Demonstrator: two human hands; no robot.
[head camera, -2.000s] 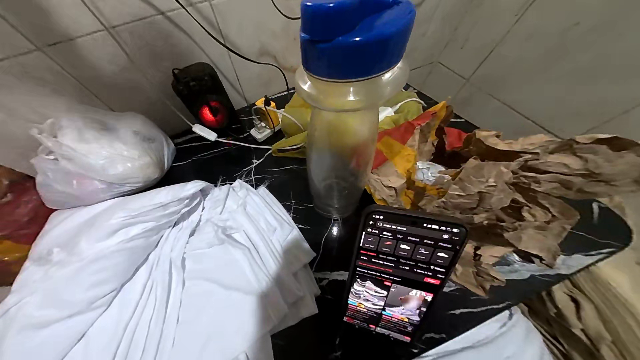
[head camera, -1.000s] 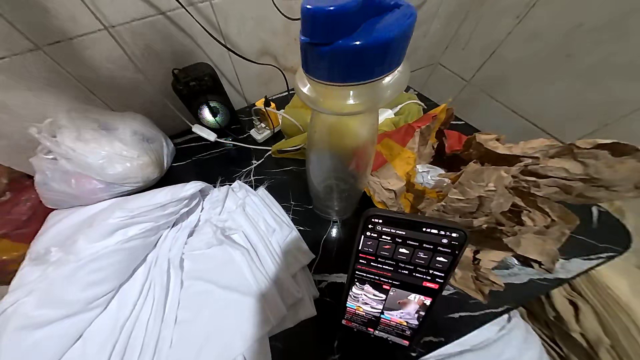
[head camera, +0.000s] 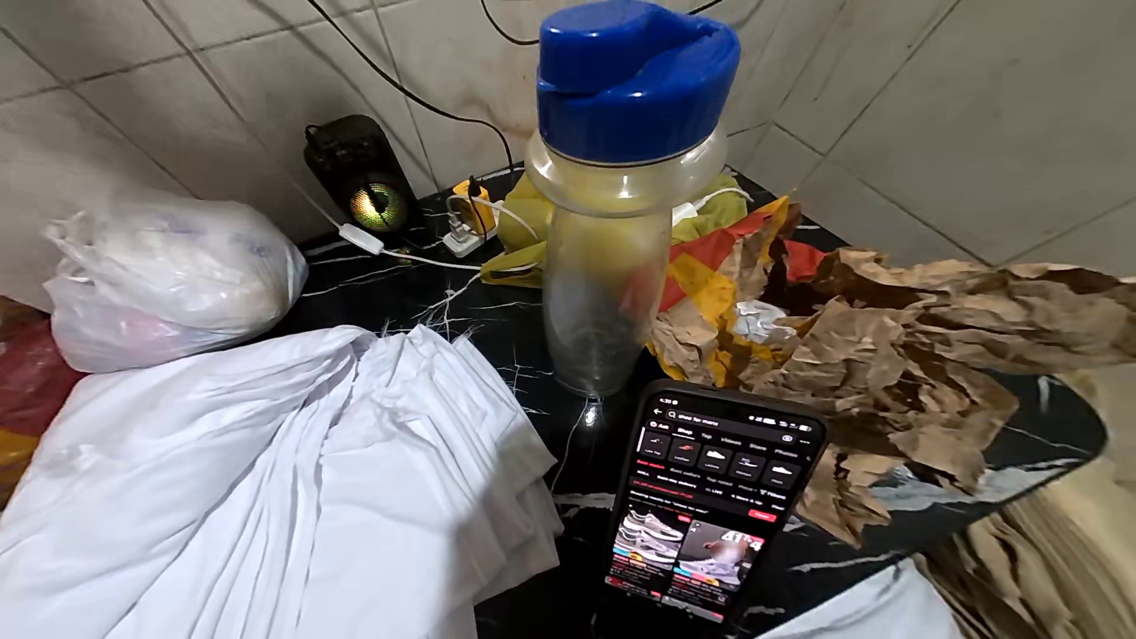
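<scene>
Neither my left hand nor my right hand shows in the head view. A smartphone (head camera: 710, 506) with a lit screen of shoe pictures leans upright at the lower middle; what props it is hidden. Behind it stands a clear plastic bottle (head camera: 603, 284) with a blue lid (head camera: 635, 84). A stack of folded white cloth (head camera: 266, 479) fills the lower left. More white cloth (head camera: 874, 608) shows at the bottom right edge.
A black marbled tabletop (head camera: 426, 302) holds a knotted white plastic bag (head camera: 177, 275), a black speaker (head camera: 364, 173), a plug with cables (head camera: 466, 235), a yellow-green bag (head camera: 524, 217) and crumpled brown paper (head camera: 896, 355). Tiled walls (head camera: 958, 133) stand behind. A red bag (head camera: 31, 390) lies far left.
The light on the speaker has turned from red through whitish to yellow-green. Nothing else has plainly moved.
</scene>
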